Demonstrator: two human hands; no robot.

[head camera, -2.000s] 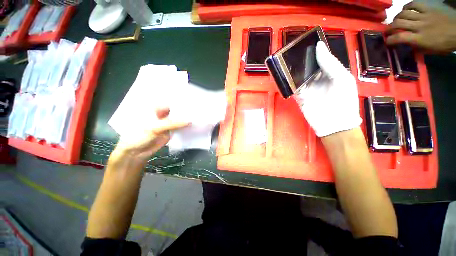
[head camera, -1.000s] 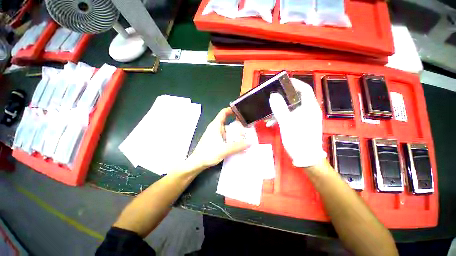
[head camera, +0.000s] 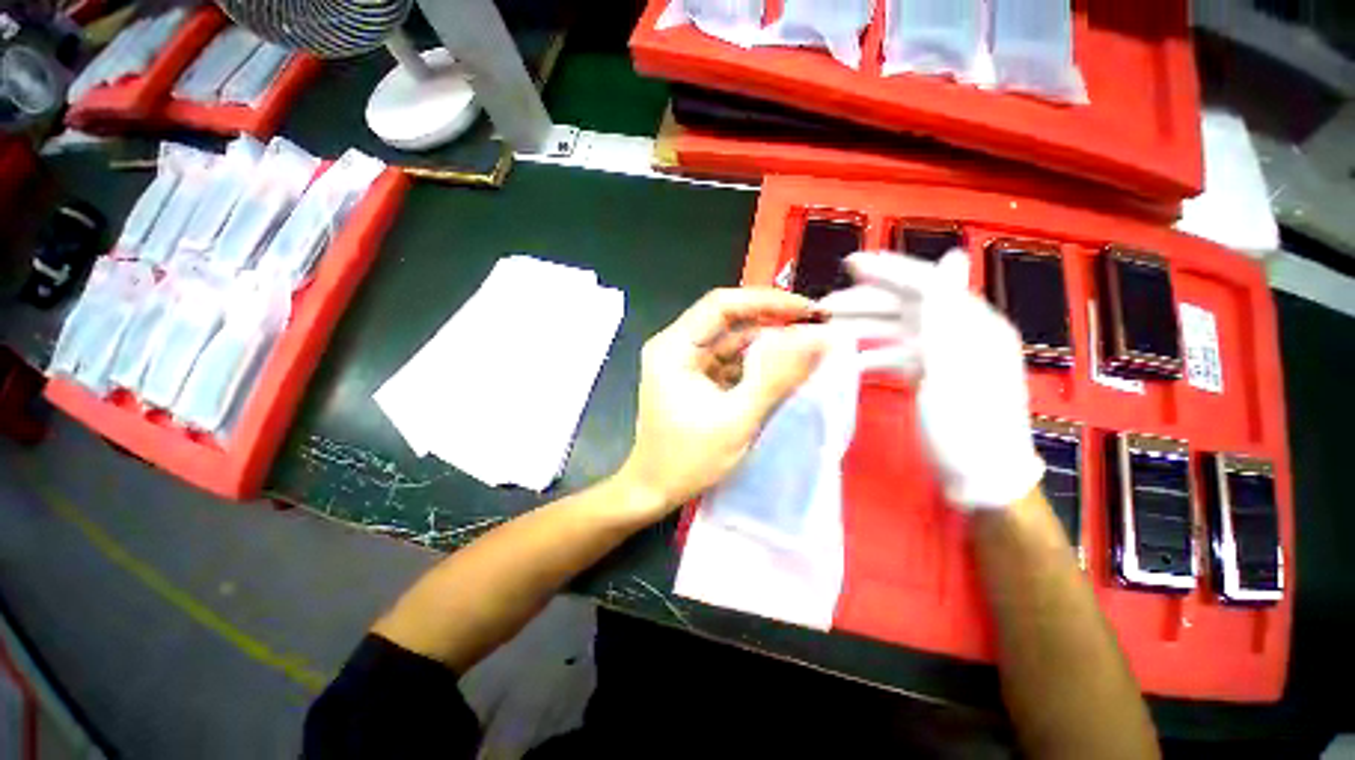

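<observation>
A milky white protective sleeve (head camera: 770, 498) hangs from my bare left hand (head camera: 710, 401) over the left edge of the red phone tray (head camera: 929, 572). A greyish phone shape shows through it. My left fingers pinch the sleeve's upper end. My gloved right hand (head camera: 951, 379) is beside that end, blurred, its fingers spread near the left fingertips; whether they touch the sleeve is unclear. Bare phones (head camera: 1153, 512) lie in pockets of the tray, partly hidden by the right hand. A fanned stack of empty sleeves (head camera: 513, 371) lies on the dark green bench to the left.
A red tray of bagged phones (head camera: 320, 349) stands at the left. Stacked red trays (head camera: 929, 89) with bagged phones are behind the phone tray. A white fan (head camera: 424, 101) and a metal post (head camera: 488, 74) stand at the back. Label slips (head camera: 1201, 349) lie in tray pockets.
The phone held in my right hand is now inside the sleeve, which hangs below my left hand. My right hand has moved slightly right, its fingers spread. The view has shifted.
</observation>
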